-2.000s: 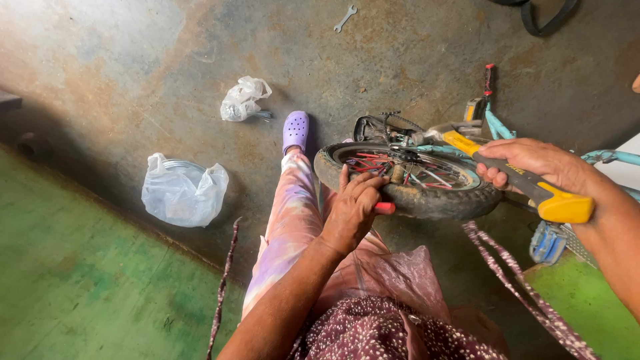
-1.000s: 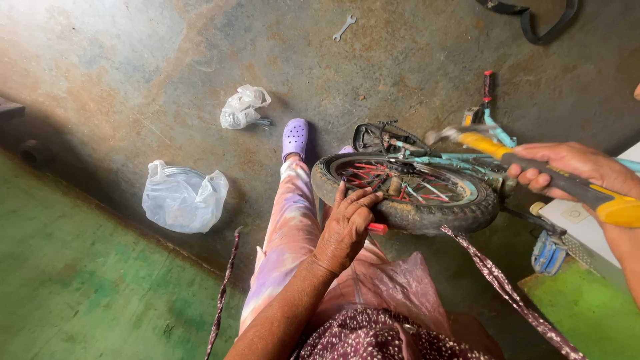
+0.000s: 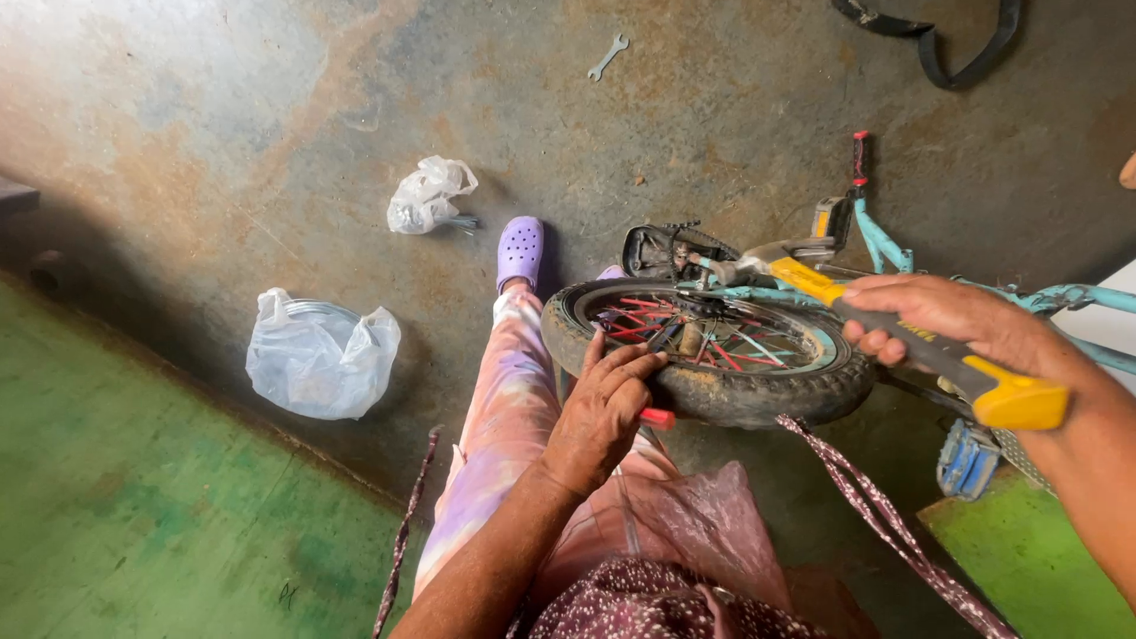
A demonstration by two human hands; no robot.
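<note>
A hammer with a yellow and grey handle (image 3: pixel 914 330) is gripped in my right hand (image 3: pixel 945 319), its metal head over the hub side of a small bicycle wheel. That wheel, with a muddy knobby tire (image 3: pixel 763 399) and red and pale spokes, lies nearly flat by my legs, joined to a light-blue bicycle frame (image 3: pixel 879 240). My left hand (image 3: pixel 608 399) rests on the near left part of the tire and rim, fingers reaching toward the spokes. A red-handled tool (image 3: pixel 657 419) sticks out under that hand; whether the hand grips it cannot be told.
An open-end wrench (image 3: pixel 609 57) and a black strap (image 3: pixel 950 71) lie on the concrete floor. Two plastic bags, one small (image 3: pixel 426 197) and one holding coiled wire (image 3: pixel 324 364), are at the left. A green surface (image 3: pixel 160 497) fills the lower left. A blue pedal (image 3: pixel 967 461) is at right.
My right hand with the hammer has moved over the wheel's right side, shifting slightly between frames. My left hand stays at the tire, its fingers slightly shifted.
</note>
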